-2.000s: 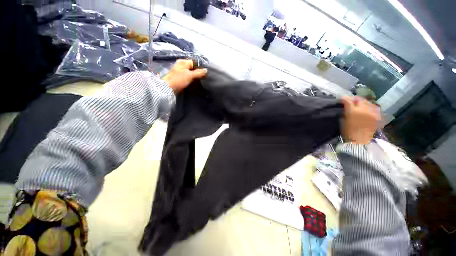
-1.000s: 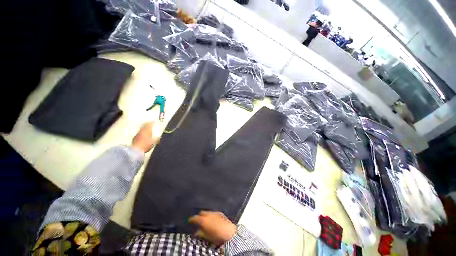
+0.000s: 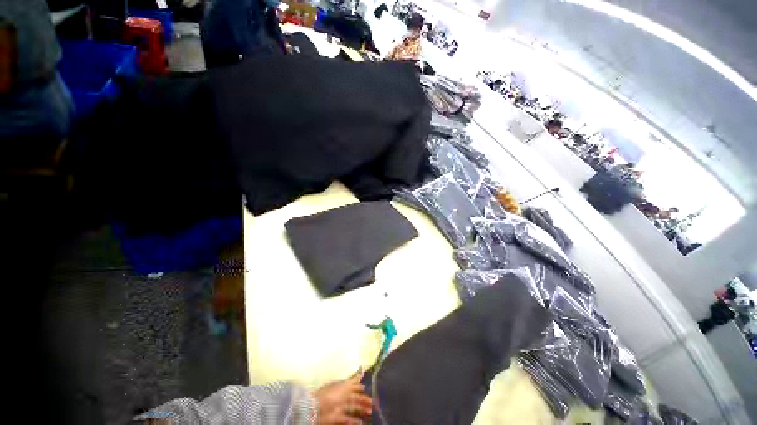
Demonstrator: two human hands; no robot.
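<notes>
Dark trousers point(image 3: 452, 357) lie on the cream table at the lower middle, cut off by the bottom edge. They show as one broad strip reaching towards the bagged garments. My left hand point(image 3: 344, 403) is at their left edge, fingertips touching or very near the cloth; whether it grips is unclear. Teal-handled snips point(image 3: 386, 332) lie on the table just above my left hand, beside the trousers. A folded dark garment point(image 3: 349, 241) lies flat further back. My right hand is not in view.
A large heap of dark cloth point(image 3: 315, 116) covers the table's far end. Clear-bagged dark garments point(image 3: 573, 340) are heaped along the right side. Left of the table are floor, a blue crate point(image 3: 95, 70) and a red stool or crate point(image 3: 145, 41). A person point(image 3: 407, 41) is beyond.
The view has swung left. The trousers were held up, then lay with two legs spread; now one broad strip shows. My right hand has left the picture. My left hand is at the trousers' edge.
</notes>
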